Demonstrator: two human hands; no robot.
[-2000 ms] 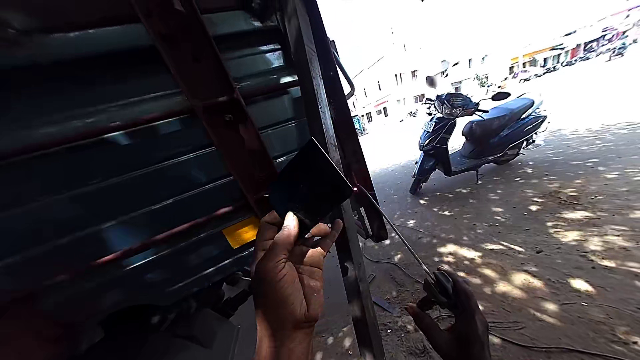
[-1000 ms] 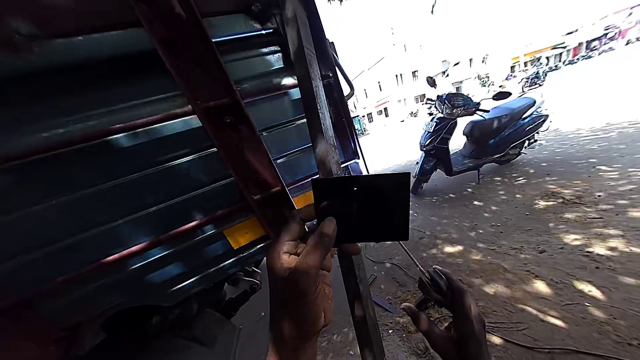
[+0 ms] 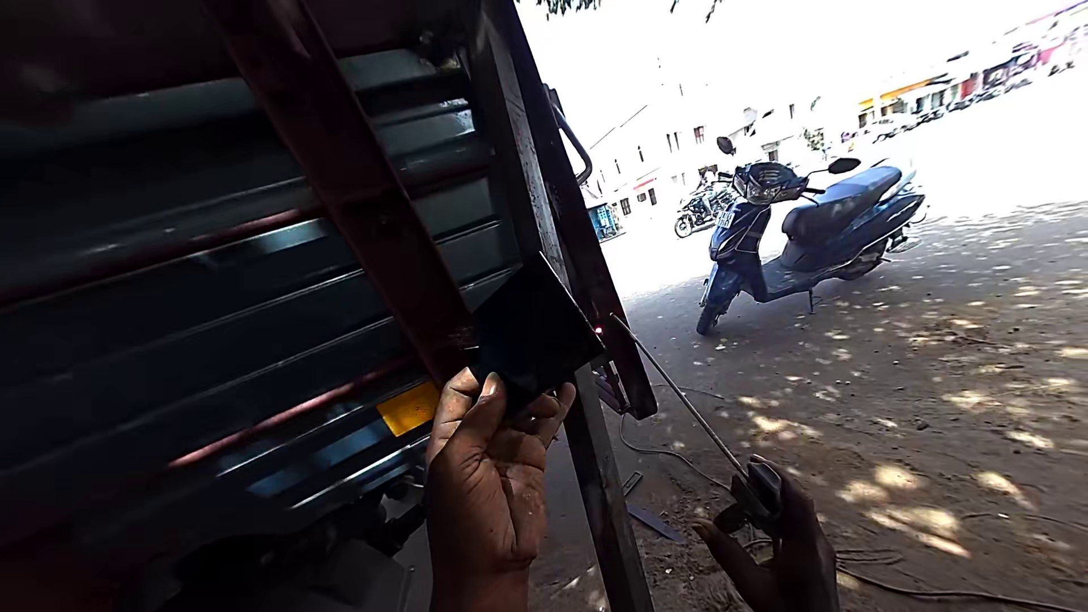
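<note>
My left hand holds a dark square welding filter glass by its lower corner, tilted, in front of the steel frame. My right hand grips an electrode holder. A thin welding electrode runs from it up and left. Its tip lies near a small red glowing spot on the dark steel post, just right of the glass. A lighter steel bar slants down behind the glass.
On the left stands a ribbed metal vehicle body with a dark red brace and a yellow reflector. Cables and a flat metal strip lie on the ground. A blue scooter is parked at the right.
My left hand has moved the glass left from in front of the electrode's upper part and tilted it, so the electrode tip and the red glow show again. My right hand stays low at the right.
</note>
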